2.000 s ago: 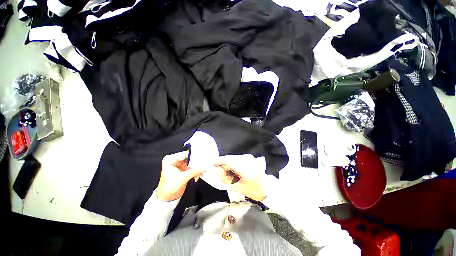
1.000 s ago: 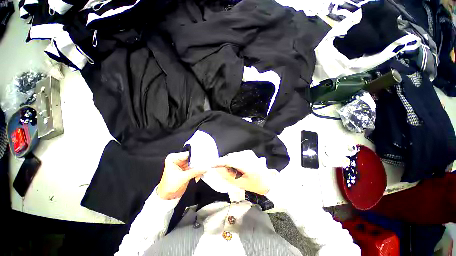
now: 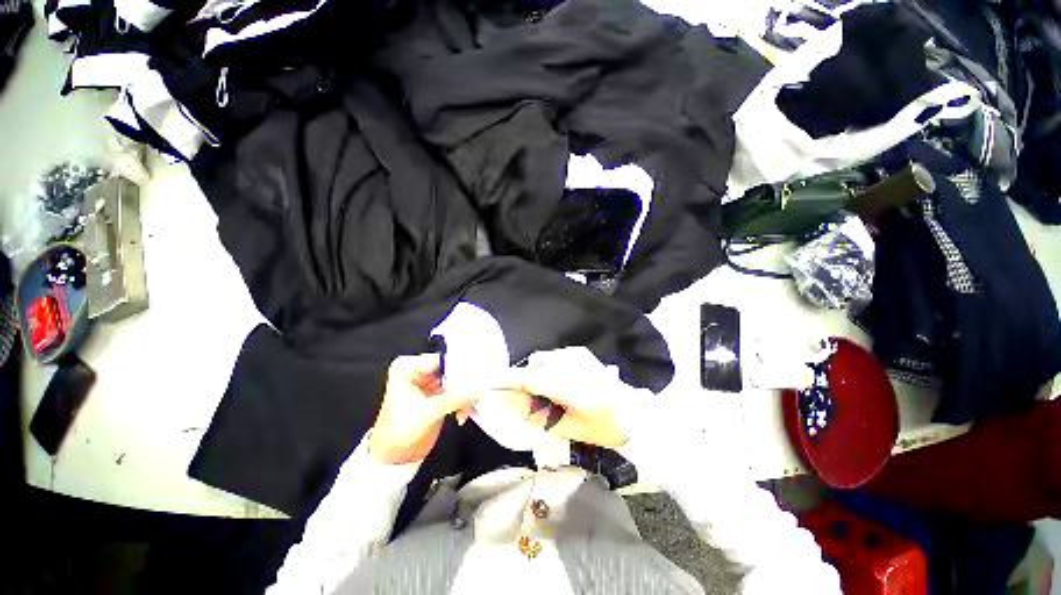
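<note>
A large black garment (image 3: 349, 221) lies heaped in front of me. Its white curved piece (image 3: 475, 343) is at the near edge, between my hands. My left hand (image 3: 410, 409) pinches the left side of the white piece with thumb and fingers. My right hand (image 3: 570, 401) holds its right side, fingers bent, with a small dark spot near the fingertips that I cannot make out. The fingertips of both hands are close together. No needle or thread can be made out.
Red dish (image 3: 859, 424) with small dark and pale pieces at right, beside a black phone (image 3: 720, 348). Crinkled plastic bag (image 3: 833, 265) and green bag (image 3: 782, 207) lie beyond. At left are a metal box (image 3: 114, 250), a grey-blue tray (image 3: 77, 328) and another phone (image 3: 62, 404).
My right hand and sleeve have shifted slightly. My left hand keeps its hold on the white piece. The garment has barely moved.
</note>
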